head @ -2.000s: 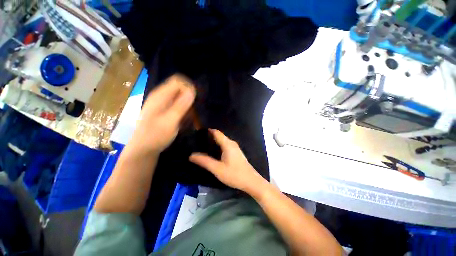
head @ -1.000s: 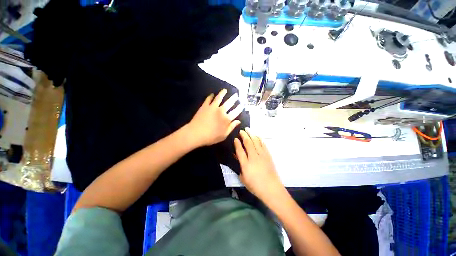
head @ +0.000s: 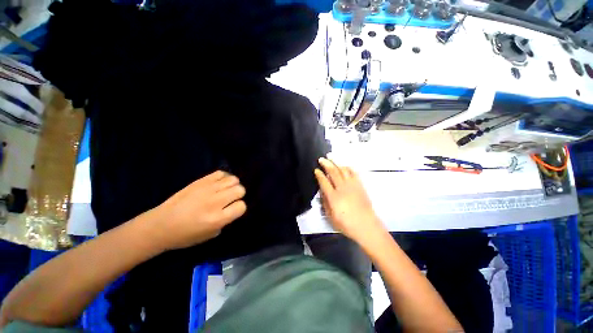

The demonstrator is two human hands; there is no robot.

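Note:
A black garment spreads over the table, its rounded right edge lying beside the presser foot of the white sewing machine. My left hand lies on the garment's lower middle with its fingers curled together; whether they pinch cloth is hard to tell. My right hand is at the garment's right edge, just below the presser foot, with its fingertips at the cloth rim. The right thumb side is partly hidden, and I cannot tell whether it grips the cloth.
Thread snips lie on the table right of my right hand, by a thin dark line. An orange cord is at the table's right end. A brown-taped edge stands left. Blue crates and black cloth are below.
The view has swung right from the left-hand machine. Since one second ago, my left hand has moved left and down, away from the presser foot. My right hand stays by the cloth's edge.

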